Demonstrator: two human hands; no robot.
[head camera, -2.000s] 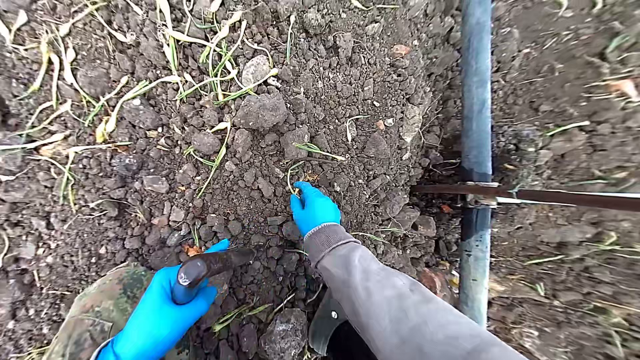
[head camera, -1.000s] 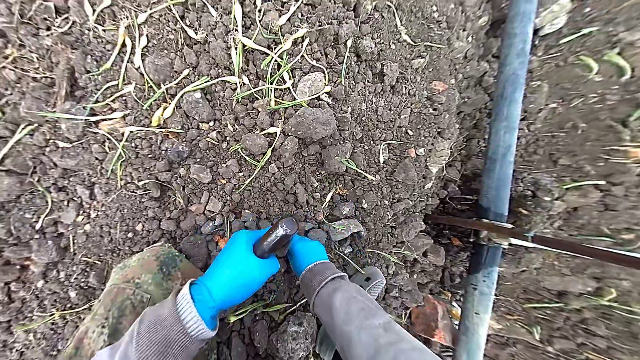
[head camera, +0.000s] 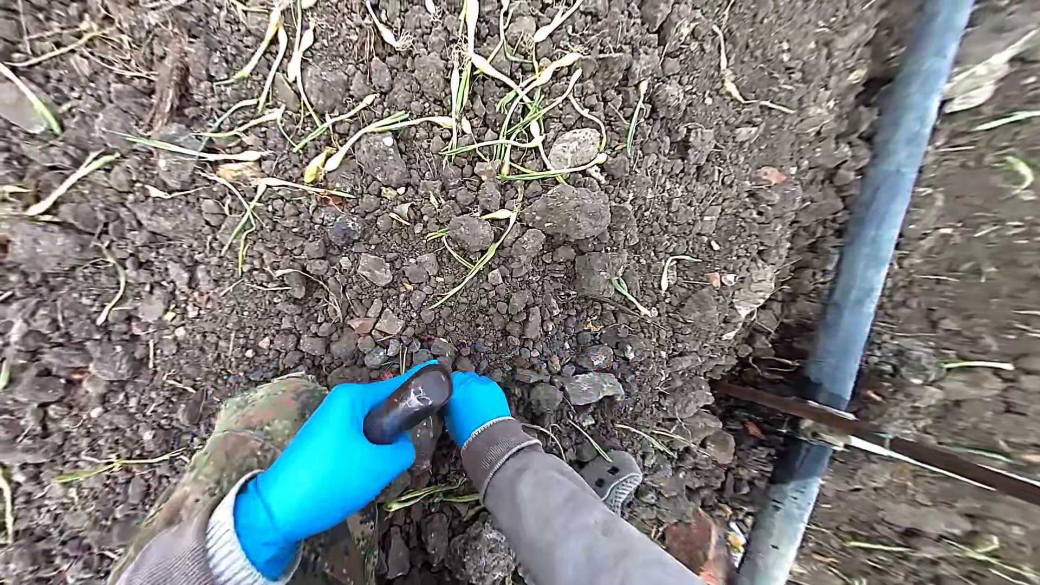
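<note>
My left hand (head camera: 341, 459), in a blue glove, is closed around the thick, dark, rounded handle (head camera: 409, 402) of a hand tool. The handle's end faces up toward the camera, and its lower part is out of sight. Just to the right, touching or nearly touching it, my right hand (head camera: 478, 404) is low at the soil in a matching glove. Its fingers are hidden behind the handle and the other hand, so whether they grip anything cannot be seen. Cloddy brown soil (head camera: 504, 317) surrounds both hands.
Uprooted bulb seedlings with green leaves (head camera: 520, 106) lie scattered ahead. A grey metal pipe (head camera: 873, 227) runs along the right, crossed by a rusty bar (head camera: 934, 455). Stones lie about, one large (head camera: 569, 213). A camouflage-clad knee (head camera: 260, 422) and a grey shoe (head camera: 613, 479) are close below.
My left hand has moved right with the tool, from apart to beside my right hand. The tool's handle has tilted from lying sideways to pointing up. The view has shifted somewhat.
</note>
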